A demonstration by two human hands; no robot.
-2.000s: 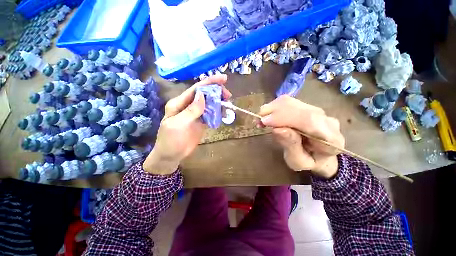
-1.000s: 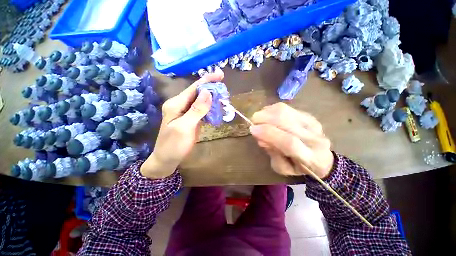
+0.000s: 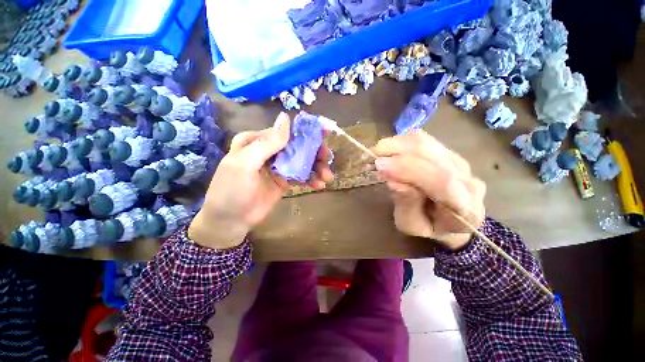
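Note:
My left hand point(image 3: 244, 173) holds a purple base part point(image 3: 300, 147) above the near middle of the table. My right hand point(image 3: 430, 185) holds a thin tan glue stick point(image 3: 356, 144). The stick's whitish tip is at the upper right of the base part; whether it touches cannot be told. The brown glue board point(image 3: 353, 170) lies under and behind the hands, partly hidden. The white glue blob is mostly hidden behind the left hand and part. Another purple part point(image 3: 421, 107) lies on the table behind my right hand.
Assembled figurines point(image 3: 116, 153) stand in rows at left. A blue tray point(image 3: 353, 47) holds purple parts, with small parts point(image 3: 344, 79) along its edge. Pale upper parts point(image 3: 501, 49) are heaped at back right. A yellow knife point(image 3: 625, 182) and small yellowish box point(image 3: 583, 174) lie at right.
The base part has turned in my left hand and shows a broader purple face. The stick tip has moved up from near the glue blob to the part's upper end.

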